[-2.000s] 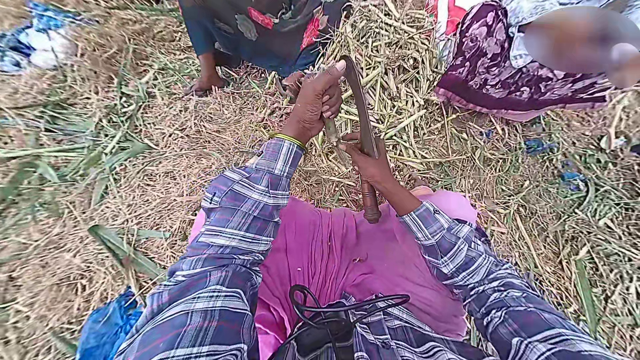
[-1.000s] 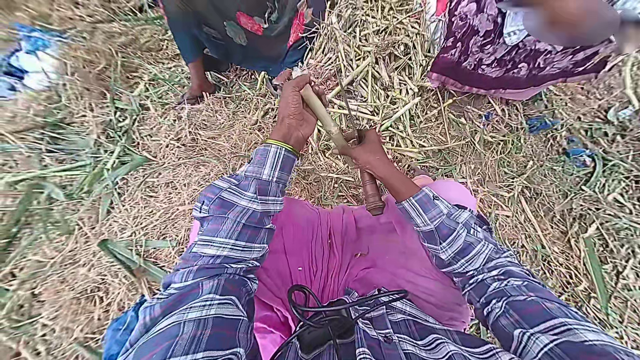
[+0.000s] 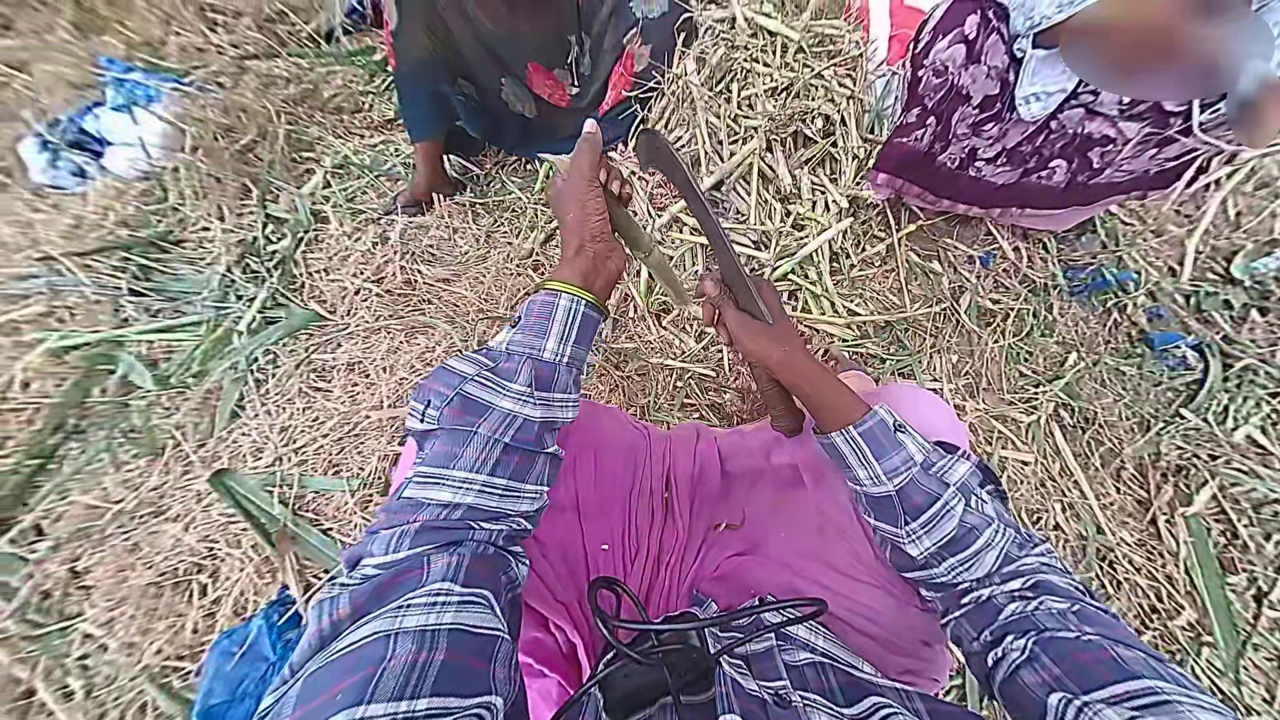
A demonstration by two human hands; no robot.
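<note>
My left hand (image 3: 590, 210) is closed around a pale green cane stalk piece (image 3: 645, 248), its thumb pointing up and away from me. The stalk slants down to the right, its lower end close to the fingers of my right hand (image 3: 755, 325). That hand grips a curved sickle-like knife, whose dark blade (image 3: 705, 215) rises up and to the left, to the right of the stalk. The knife's brown handle (image 3: 778, 400) shows below my right hand, over the pink cloth (image 3: 680, 500) on my lap. Blade and stalk appear apart.
A heap of cut stalk pieces (image 3: 760, 130) lies ahead. One person in a dark flowered garment (image 3: 520, 80) is beyond my left hand; another, in a purple patterned cloth (image 3: 1000, 120), is at the right. Dry straw, green leaves (image 3: 275, 515) and a blue plastic bag (image 3: 250, 655) lie around.
One second ago the stalk extended up past my left hand; now its visible length points down toward my right hand. The blade, then mostly hidden behind the stalk, now shows beside it.
</note>
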